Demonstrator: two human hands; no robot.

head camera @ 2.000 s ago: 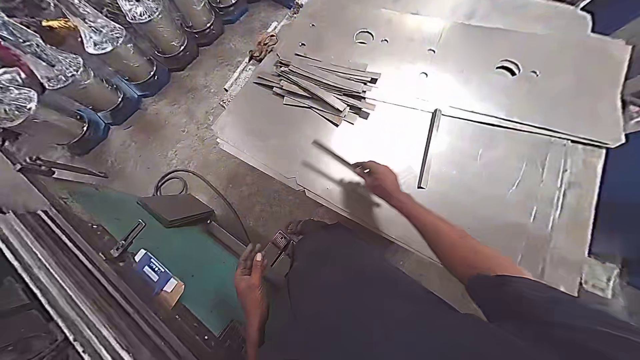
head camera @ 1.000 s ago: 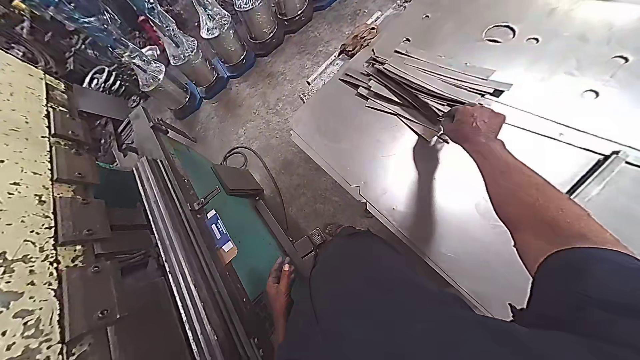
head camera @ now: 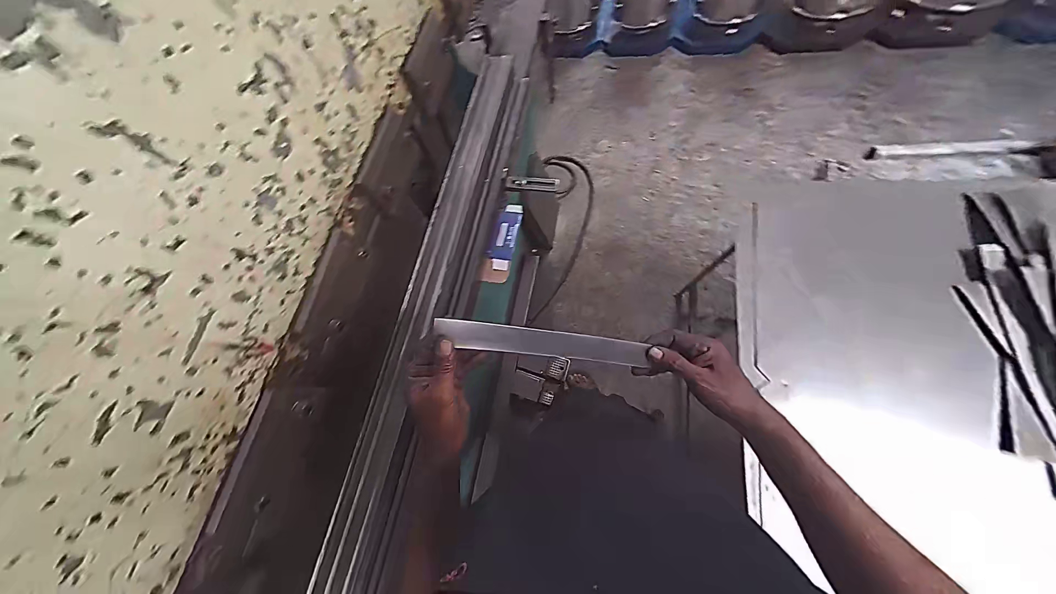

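Observation:
A flat sheet-metal strip (head camera: 544,341) spans the gap between my two hands in front of my body. My left hand (head camera: 439,396) grips its left end, with the thumb on the face, close over the long metal bed (head camera: 445,239) of a machine that looks like a press brake. My right hand (head camera: 697,367) pinches the right end between thumb and fingers. More metal strips (head camera: 1011,322) lie in a loose pile on the large metal sheets (head camera: 858,272) to the right.
The machine's chipped, cream-painted body (head camera: 190,206) rises at the left. A small blue and white box (head camera: 505,238) rests on its green ledge. A black cable (head camera: 587,223) loops over the concrete floor. Blue-based containers (head camera: 718,29) line the far side.
My right hand has come from the strip pile toward the machine with a strip in it. My left hand has moved from the green ledge's edge onto the strip. The view has swung left.

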